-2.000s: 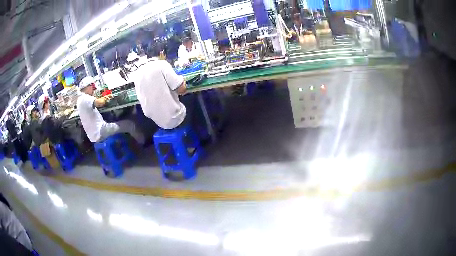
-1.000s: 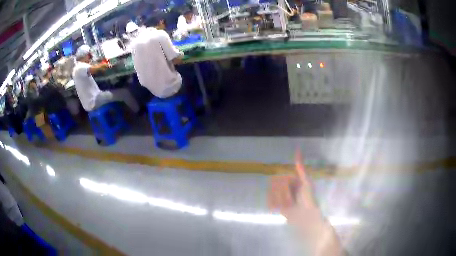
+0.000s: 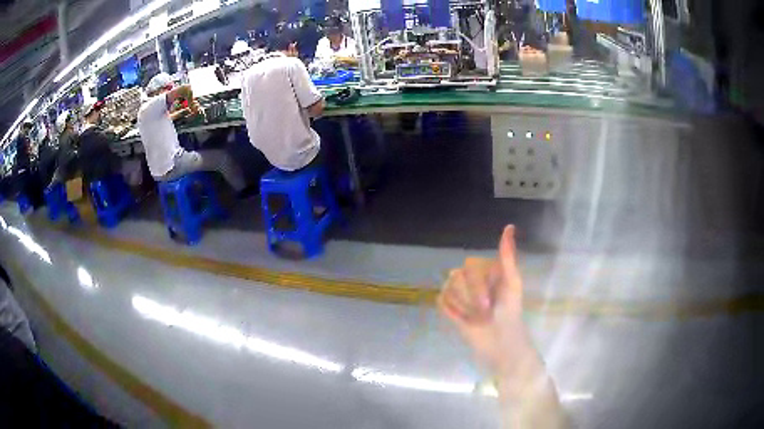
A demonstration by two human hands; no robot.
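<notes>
My right hand (image 3: 486, 293) is held up over the floor, right of the middle. Its fingers are curled in and its thumb sticks straight up. Nothing shows in it. The bare forearm comes in from the bottom edge. It touches nothing. My left hand is not in the picture. No workpiece lies near my hand.
Across the aisle stands a long green line (image 3: 436, 99) with a bench machine on it and a pale control box (image 3: 526, 159) below. Several workers sit along it on blue stools (image 3: 300, 205). A yellow line (image 3: 335, 287) crosses the grey floor. Dark clothing shows at bottom left.
My right hand came into view after the first frame. It was blurred one second ago and is now sharper, with the thumb still raised. The view has shifted a little.
</notes>
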